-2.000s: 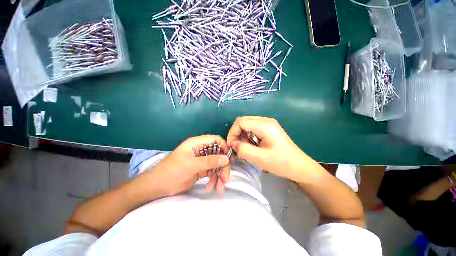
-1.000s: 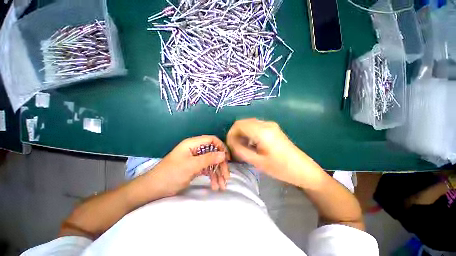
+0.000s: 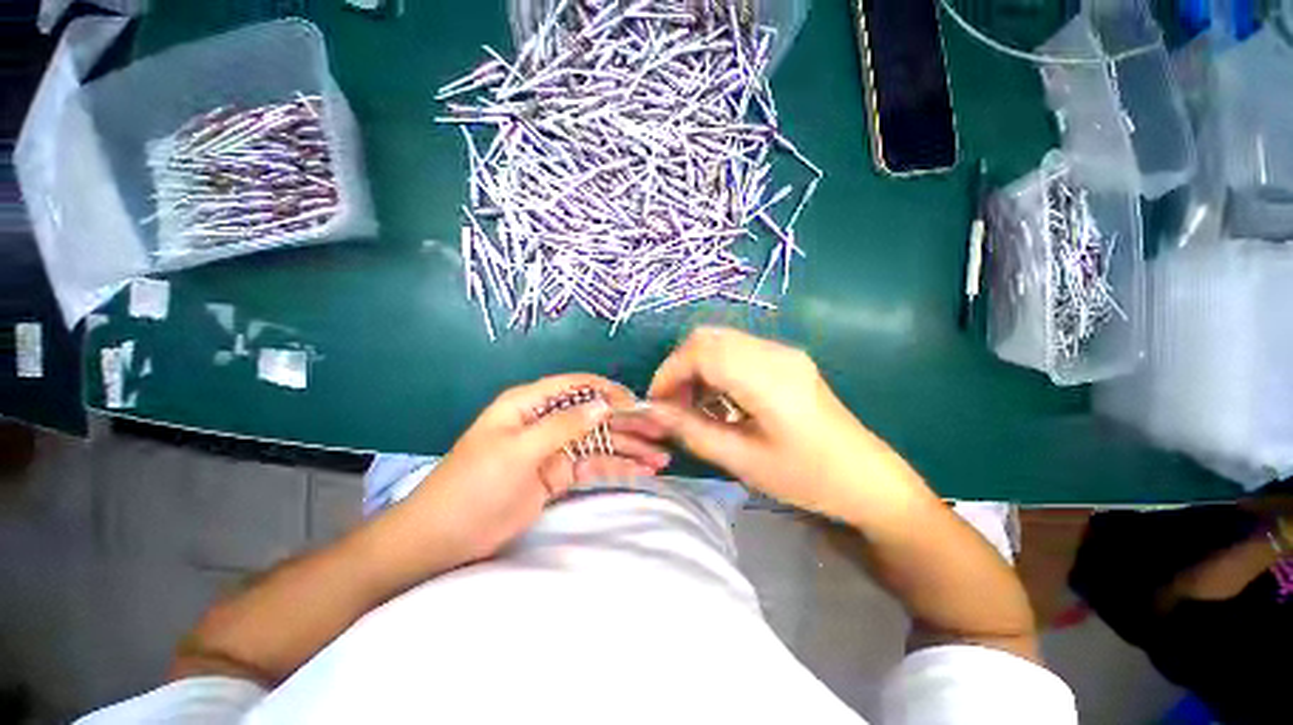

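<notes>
My left hand [image 3: 518, 453] is bare and closed around a row of several metal bits [image 3: 589, 441], side by side, their ends showing above and below the thumb. My right hand [image 3: 745, 404] is bare, with thumb and forefinger pinching a slim silver piece [image 3: 641, 407] at the left fingertips. Another small shiny piece shows within the curled right fingers; what it is I cannot tell. Both hands are over the lap at the bench's front edge. A large loose pile of metal bits [image 3: 624, 184] lies on the green bench beyond the hands.
The left parts box [image 3: 348, 170] holds bits in rows. The right parts box [image 3: 1120, 326] holds loose bits. A smartphone [image 3: 910, 92], a thin dark pen-like item [image 3: 974, 248], stacked clear boxes [image 3: 1227, 340] and label scraps [image 3: 282, 368] lie on the bench. Another person's dark clothing [image 3: 1191, 609] shows lower right.
My left fingers have opened somewhat, showing more of the bits' pale shanks. The slim silver piece now shows between the hands. The bench view has shifted slightly downward in the picture.
</notes>
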